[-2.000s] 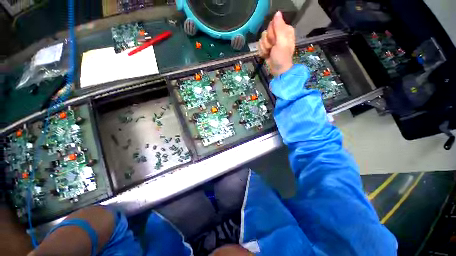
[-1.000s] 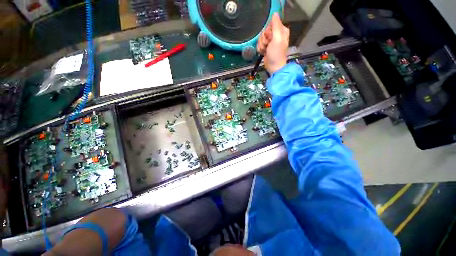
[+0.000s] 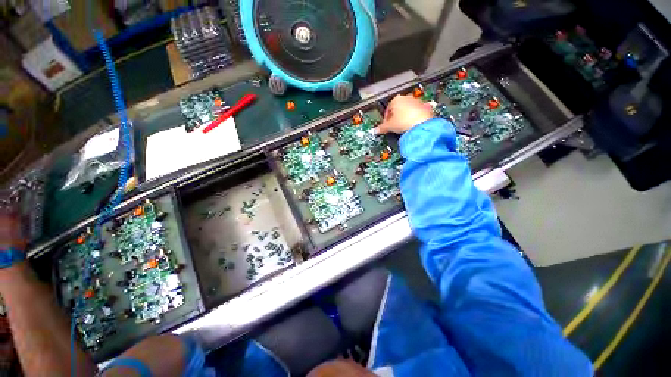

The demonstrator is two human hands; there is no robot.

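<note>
My right hand, in a blue sleeve, is low over the carrier tray that holds several green circuit boards with orange parts. Its fingertips are drawn together at the right edge of the upper-right board; whether they pinch anything is too small to tell. My left hand is blurred and cut off by the left edge, with a blue band at the wrist; what it holds cannot be seen. Another carrier with several boards lies at the left.
Between the carriers, a recessed surface bears scattered small dark-green bits. Behind the rail are white paper, a red pen, a single board, a plastic bag and a turquoise fan. A blue coiled cord hangs at left. Black machinery stands right.
My right hand has come down from near the fan to the upper-right board. My left forearm and hand have come into view at the left edge. The camera view has shifted.
</note>
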